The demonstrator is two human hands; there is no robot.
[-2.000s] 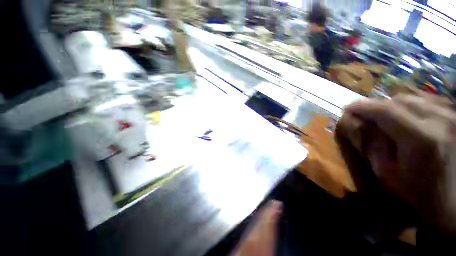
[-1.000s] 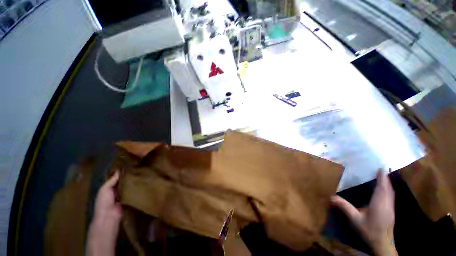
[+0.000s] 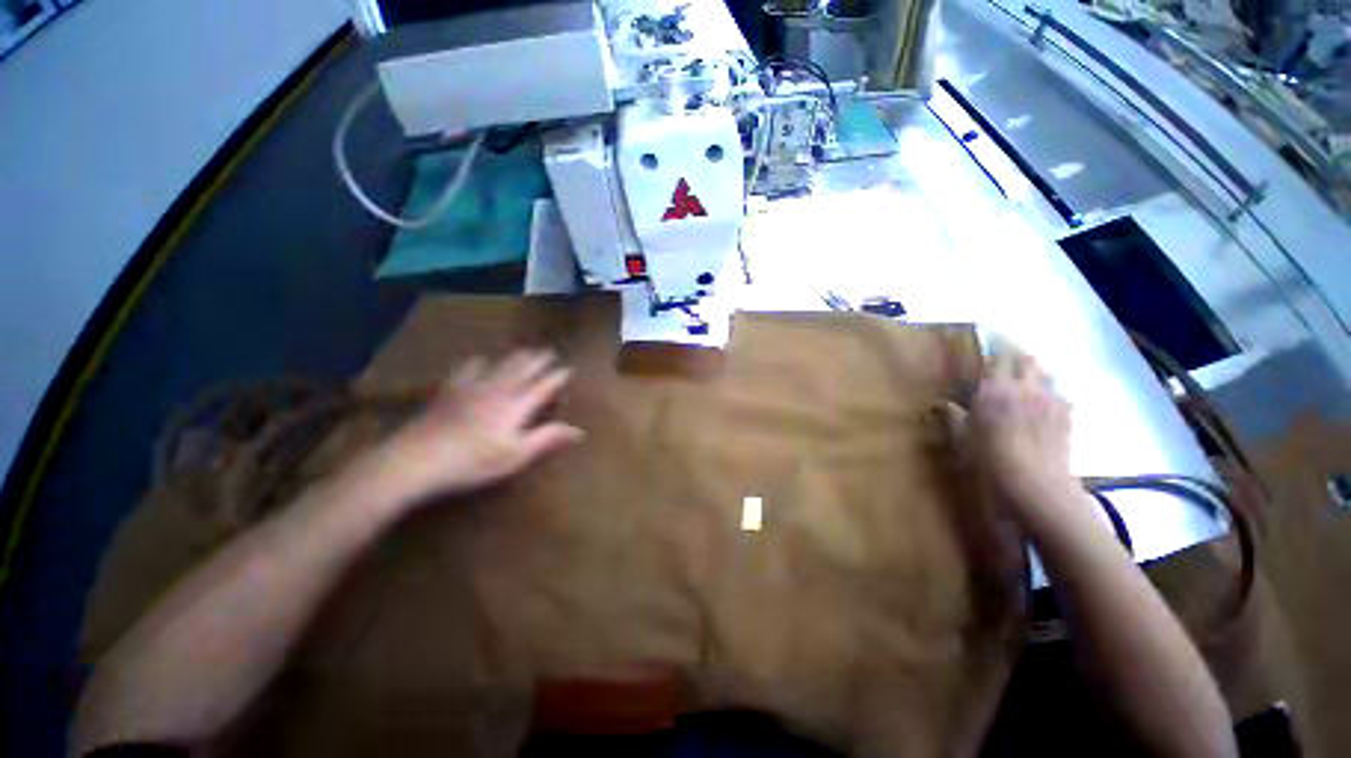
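Observation:
A large brown bag panel lies spread over the sewing machine's table, its near part hanging towards my lap. A small cream label is on its face, and a reddish-brown patch is at its near edge. The panel's far edge reaches the white sewing machine head, where a white plate sits over it. My left hand lies on the panel left of the head, fingers apart. My right hand is at the panel's right edge; its fingertips are blurred and I cannot tell whether they grip it.
Thread snips lie on the table just past the panel. A thin dark handle loop is at the right edge. A dark rectangular recess is in the metal bench at right. Green cloth is left of the head.
The panel has moved forward from above my lap and is now spread out up to the machine head. My left hand has moved from its left edge onto its face; my right hand has moved forward onto its right edge.

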